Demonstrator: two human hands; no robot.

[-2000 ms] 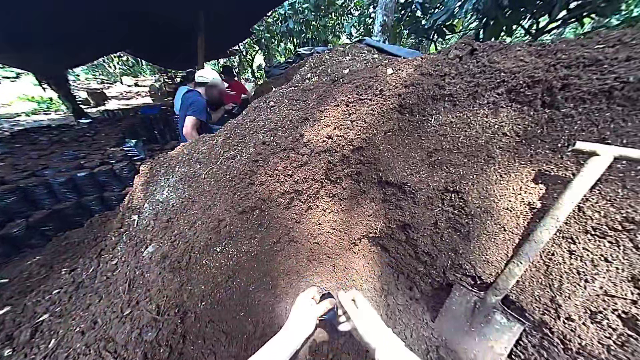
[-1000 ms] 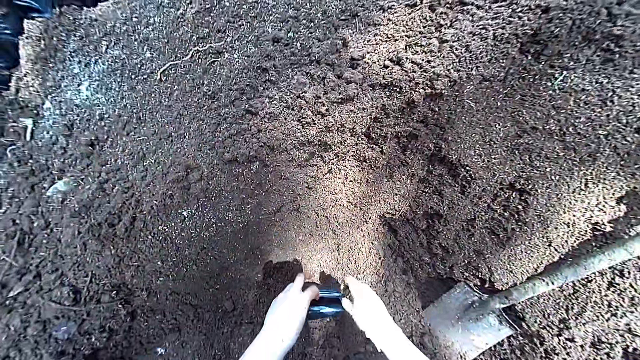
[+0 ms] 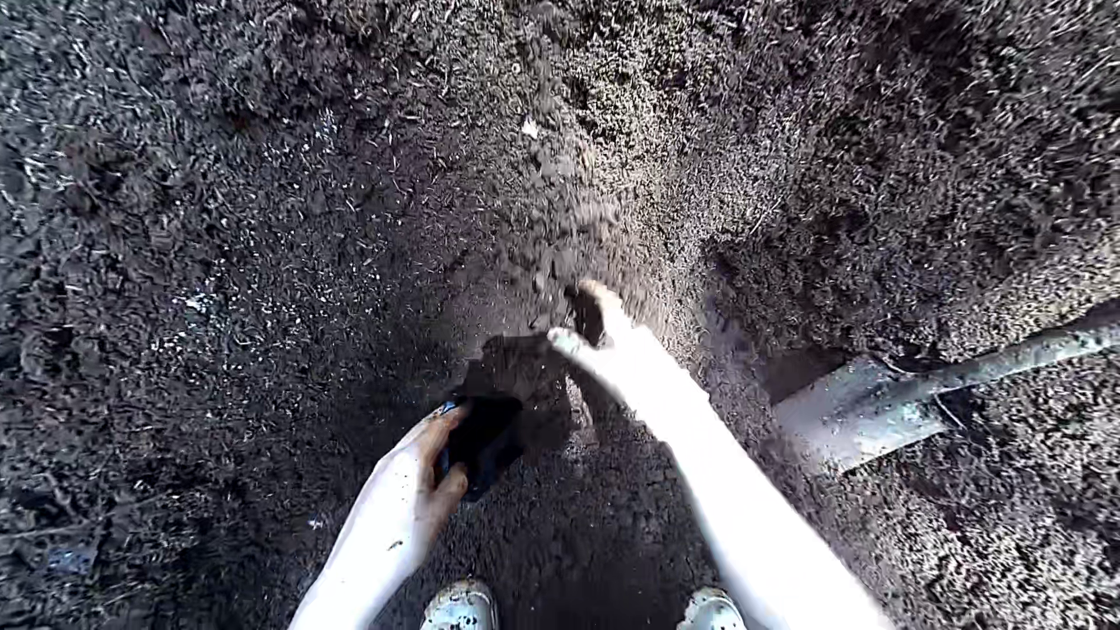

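My left hand (image 3: 429, 481) grips a black plastic bag (image 3: 483, 442) at the lower middle, with thumb and fingers around its side; its dark mouth faces up. Up and to the right of the bag, my right hand (image 3: 617, 354) is at the dark soil (image 3: 560, 219), fingers and thumb spread apart. Whether loose soil lies in its palm cannot be told, as the view is blurred there. A gap separates my right hand from the bag.
At the right, a shovel blade (image 3: 862, 416) rests on the soil, its long handle (image 3: 1024, 359) running to the right edge. Two soiled shoes (image 3: 459, 605) show at the bottom edge. Soil rises around both hands.
A second ago both hands were together at the black bag; now my right hand has let go and moved up onto the soil, while my left keeps the bag. The view has tilted strongly down.
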